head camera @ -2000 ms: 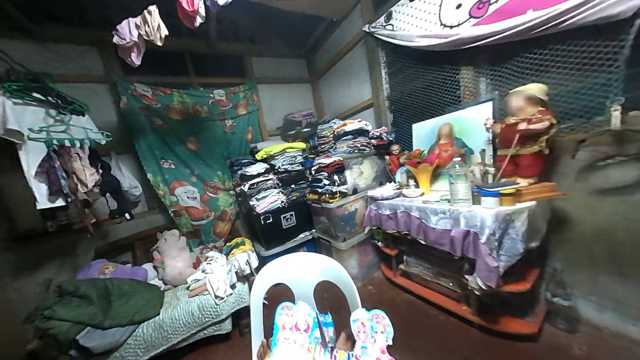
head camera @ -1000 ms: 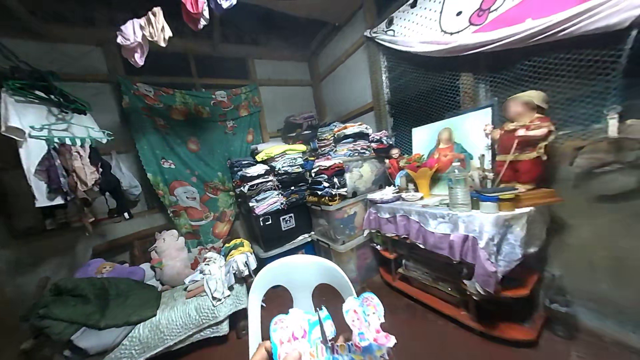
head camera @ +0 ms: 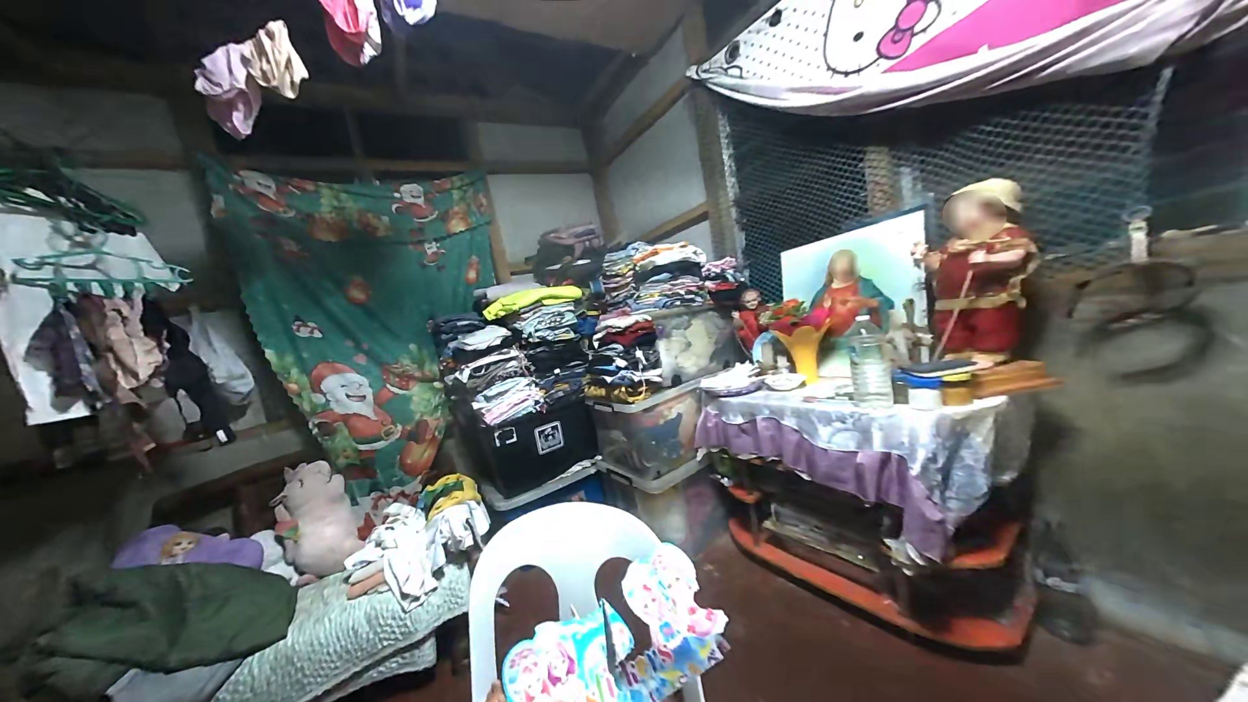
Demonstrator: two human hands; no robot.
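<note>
A colourful printed paper cutout (head camera: 558,663) with cartoon figures is at the bottom centre, in front of a white plastic chair (head camera: 565,531). One fingertip of my left hand (head camera: 495,692) shows at its lower left edge; the rest of that hand is below the frame. A second printed part (head camera: 673,595) with a scalloped outline rises to the right and seems joined to the first by a strip with lettering. Between them stands a narrow dark blade, apparently of scissors (head camera: 611,639), its handles hidden. My right hand cannot be seen.
A bed (head camera: 341,624) with a green blanket (head camera: 166,614) and a pink plush toy (head camera: 327,522) is at left. Folded clothes (head camera: 526,341) top storage bins (head camera: 648,439) behind the chair. At right, a cloth-covered table (head camera: 848,424) bears a bottle (head camera: 871,370) and a red-clothed statue (head camera: 983,283).
The right part of the printed cutout has moved up and to the left against the chair. Fingers seen near the cutout's lower middle two seconds ago are out of sight now.
</note>
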